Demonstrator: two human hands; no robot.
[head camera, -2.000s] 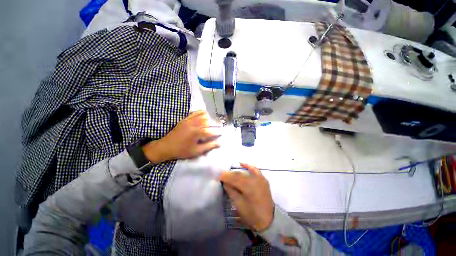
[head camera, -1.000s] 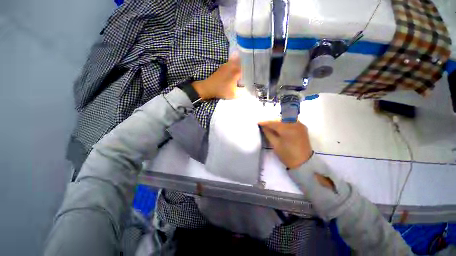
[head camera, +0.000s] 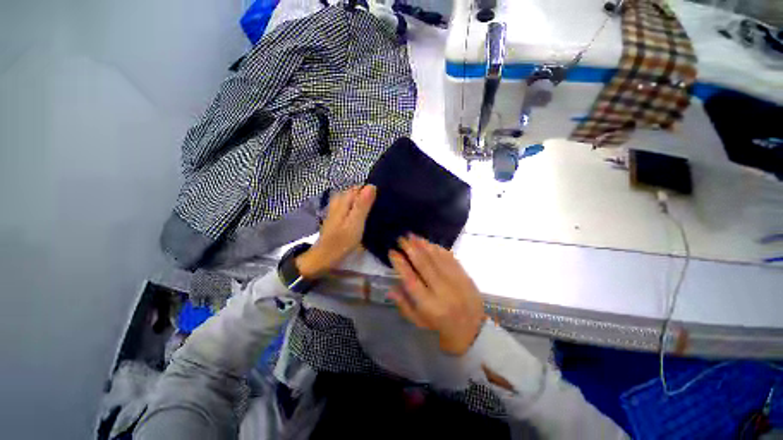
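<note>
A navy piece of cloth (head camera: 421, 193) lies on the table front, left of and below the presser foot (head camera: 475, 148). My left hand (head camera: 341, 230) is at its left edge, thumb and fingers along the cloth; whether it pinches it is hard to tell. My right hand (head camera: 436, 288) lies over its lower edge with fingers spread, slightly blurred. The checked body panel (head camera: 300, 129) is heaped on the table to the left, with a grey fabric piece (head camera: 262, 241) along its lower side.
The white sewing machine head (head camera: 549, 43) stands behind, with a plaid cloth scrap (head camera: 644, 73) on its arm. A phone (head camera: 659, 172) with a white cable lies at right. Blue crates (head camera: 695, 400) and more cloth (head camera: 330, 344) are below the table edge.
The pale panel under my hands is no longer seen there; navy cloth now shows. Both hands have moved away from the needle toward the table's front edge. The view has shifted.
</note>
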